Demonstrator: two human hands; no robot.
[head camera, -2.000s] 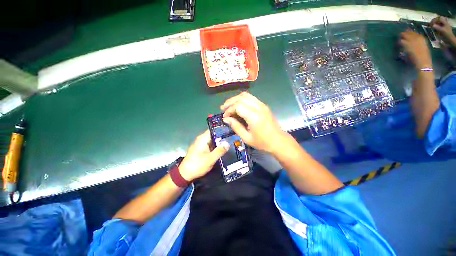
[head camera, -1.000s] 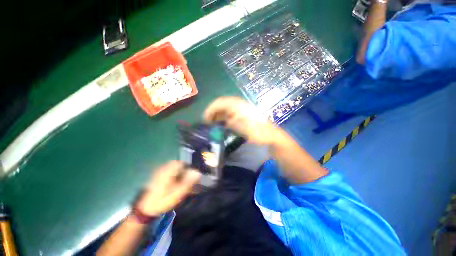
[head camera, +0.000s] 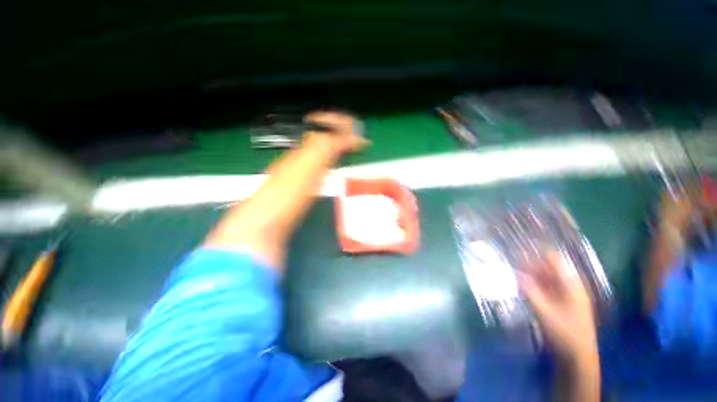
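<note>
The whole view is blurred. My left hand (head camera: 336, 132) is stretched out over the green belt beyond the white strip, with a dark shape at its fingers; whether it grips this cannot be told. A black-and-silver phone unit (head camera: 273, 135) lies on the belt just left of that hand. My right hand (head camera: 550, 284) is over the near part of the clear compartment tray (head camera: 489, 271), fingers towards its pockets; whether it pinches a part cannot be told.
The orange-red bin (head camera: 415, 224) with small white pieces stands between my arms. A yellow-orange screwdriver (head camera: 28, 297) lies far left. Other blurred objects lie on the belt at right. A neighbour's hands (head camera: 674, 228) and blue sleeve are at the right edge.
My left hand has moved from above my lap out to the belt. My right hand has moved right, onto the tray. The phone unit is gone from above my lap. The view has turned upward.
</note>
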